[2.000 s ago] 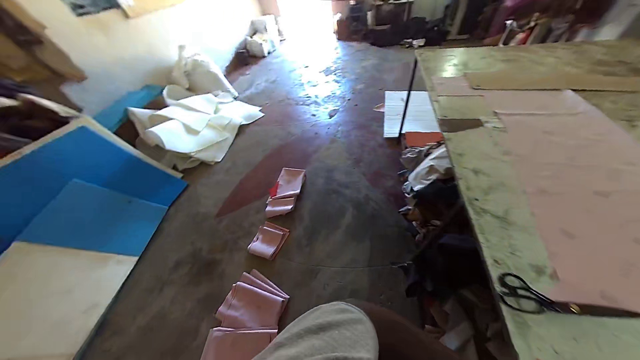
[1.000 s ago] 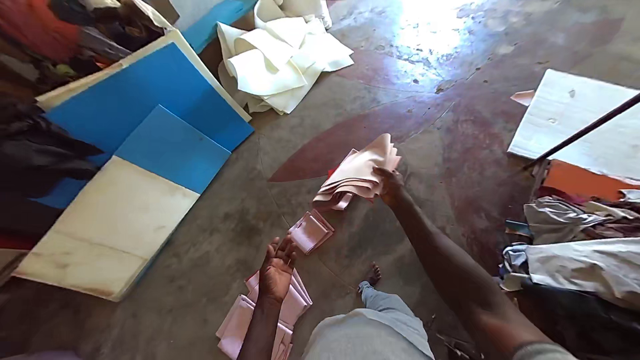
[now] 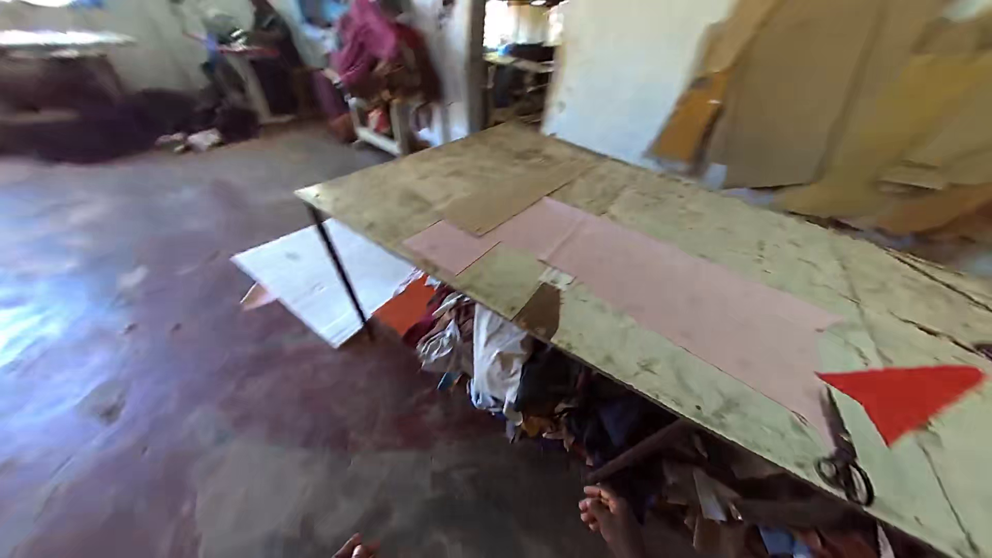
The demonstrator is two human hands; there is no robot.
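My right hand [image 3: 608, 515] is low in the view, beside the table's near edge, with its fingers curled loosely and nothing seen in them. Only some fingertips of my left hand [image 3: 356, 547] show at the bottom edge; whether it holds anything is hidden. On the worktable [image 3: 666, 380] lies a long flat piece of pink fabric [image 3: 682, 302]. Black-handled scissors [image 3: 843, 457] rest at its near end, close to the table edge. A red triangular piece of fabric [image 3: 903, 395] lies to their right. A brown sheet [image 3: 515, 198] overlaps the pink fabric's far end.
Heaped cloth scraps [image 3: 496, 356] fill the space under the table. A dark metal table leg [image 3: 339, 271] stands at the far left corner, by a white board [image 3: 310, 271] on the floor. Large brown paper sheets [image 3: 798, 101] hang on the wall behind.
The view has swung right, from the floor to the table. One second ago my right hand held folded pink fabric over the floor; now no fabric shows in it.
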